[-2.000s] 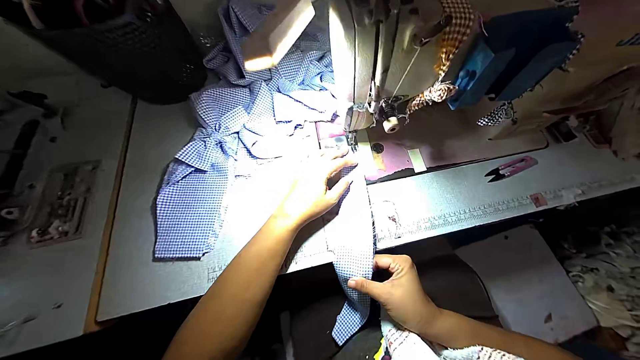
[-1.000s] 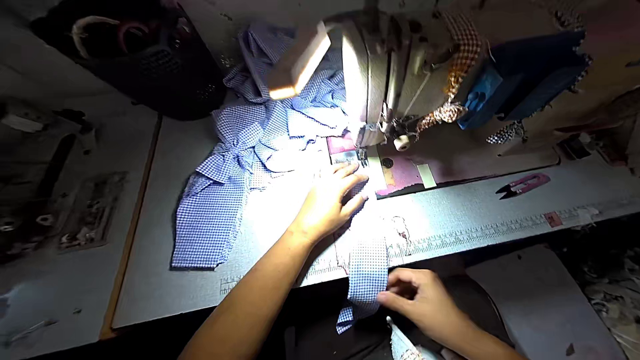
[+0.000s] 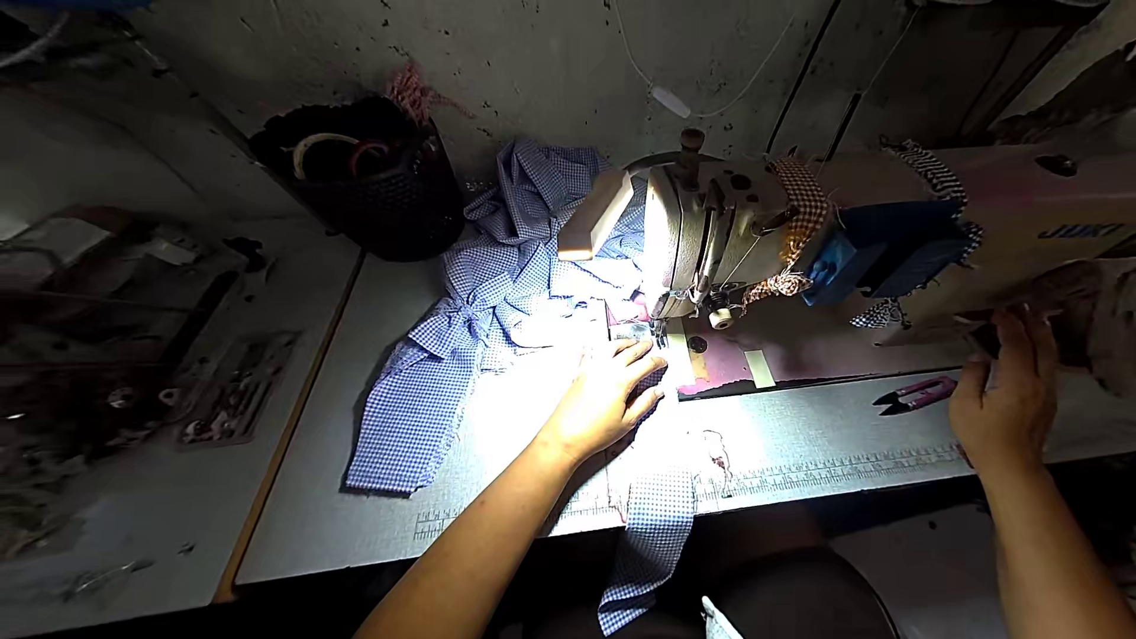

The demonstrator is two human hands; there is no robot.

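Note:
My left hand [image 3: 608,404] lies flat with spread fingers on a blue-and-white checked fabric strip [image 3: 661,510], just in front of the presser foot [image 3: 658,332] of the Juki sewing machine [image 3: 710,222]. The strip hangs over the table's front edge. More checked fabric [image 3: 417,417] is bunched left of and behind the needle. My right hand [image 3: 1007,390] is at the far right by the machine's base, its fingers at a small dark object [image 3: 983,335]; whether it grips this is unclear. Pink thread snips [image 3: 916,395] lie to its left.
A black mesh basket [image 3: 390,191] stands behind the fabric on the left. A lamp [image 3: 596,217] lights the needle area brightly. A printed ruler scale [image 3: 825,470] runs along the front edge. A clear case of small parts [image 3: 235,390] lies on the neighbouring table.
My right hand has let go of the hanging strip and moved right, to the machine's base. My left hand stays on the fabric by the presser foot. The view has shifted upward.

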